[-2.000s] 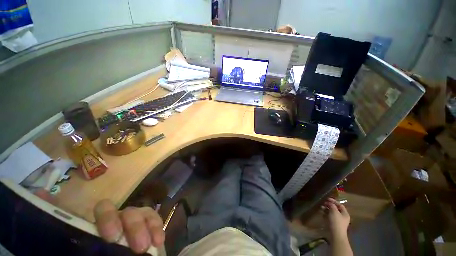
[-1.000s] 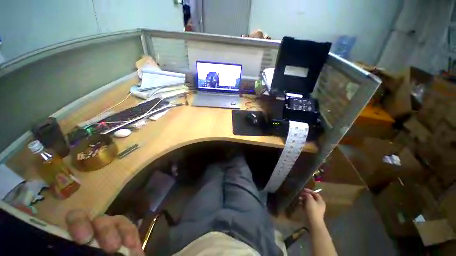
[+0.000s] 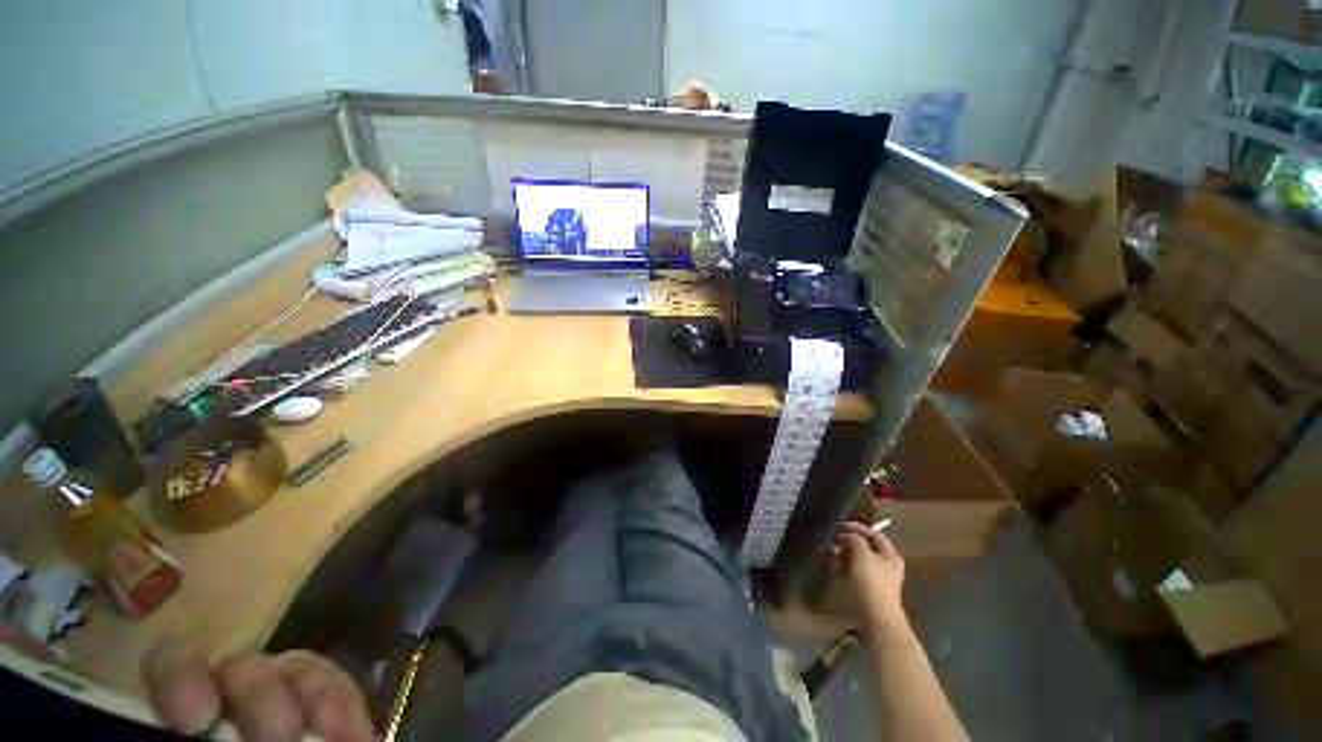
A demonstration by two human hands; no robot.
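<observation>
My left hand (image 3: 261,693) is at the bottom left, its fingers curled over the pale edge of a smartphone (image 3: 73,696), which is cut off by the frame's corner. Its screen shows only as a dark strip. My right hand (image 3: 867,555) is low on the right, beyond the desk partition and above the floor. It holds a thin white cigarette (image 3: 880,523) between its fingers.
On the curved desk stand a bottle (image 3: 109,536), ashtray (image 3: 218,478), keyboard (image 3: 305,355), laptop (image 3: 580,290) and black printer (image 3: 805,290). A label strip (image 3: 795,449) hangs from the printer over the desk edge. Open cartons (image 3: 1080,420) crowd the floor at right.
The view has turned to the right, so the desk items sit further left. The phone has slid mostly out at the bottom left, still in my left hand. My right hand keeps the cigarette.
</observation>
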